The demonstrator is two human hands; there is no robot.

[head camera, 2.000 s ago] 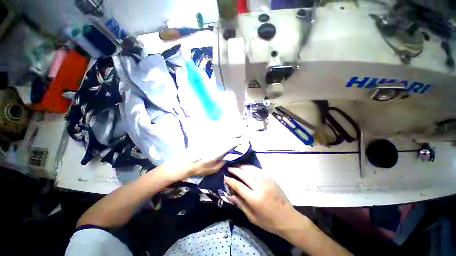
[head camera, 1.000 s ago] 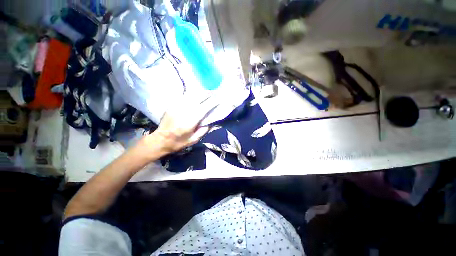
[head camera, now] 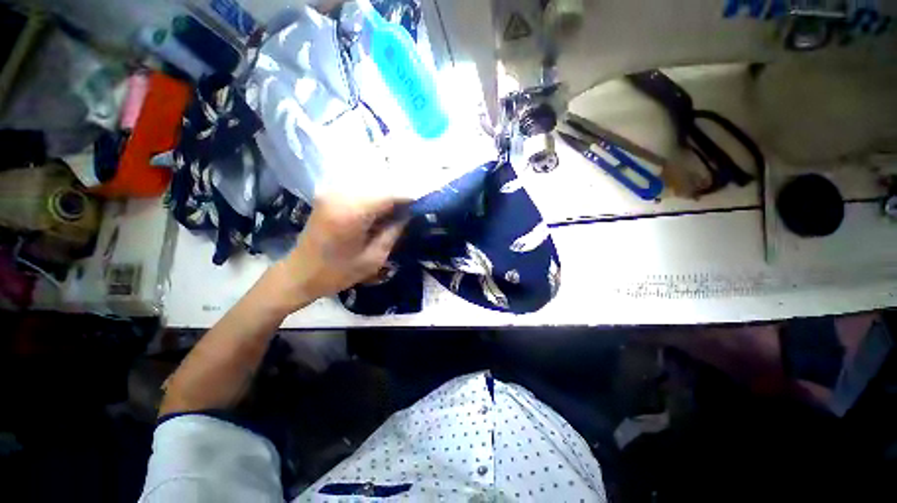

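The leaf-print garment (head camera: 497,260) lies on the white machine table, its dark face showing near the front edge and its pale wrong side bunched at the left. My left hand (head camera: 349,246) grips a fold of it left of the needle area, fingers closed on the cloth. The cloth's edge reaches the presser foot (head camera: 532,120); whether it lies under the foot cannot be told in the glare. A bright blue bottle-shaped object (head camera: 408,81) lies left of the needle. My right hand is not in view.
Blue-handled snips (head camera: 626,173) and dark-handled scissors (head camera: 723,147) lie on the bed right of the needle. An orange-red tray (head camera: 155,133) stands at the left, beside a beige machine part (head camera: 44,211). The table's front edge (head camera: 610,322) runs before my lap.
My right hand has left the cloth and the picture. The dark cloth now lies spread on the table. My left hand has shifted its hold and lifts a fold. The view has tilted down.
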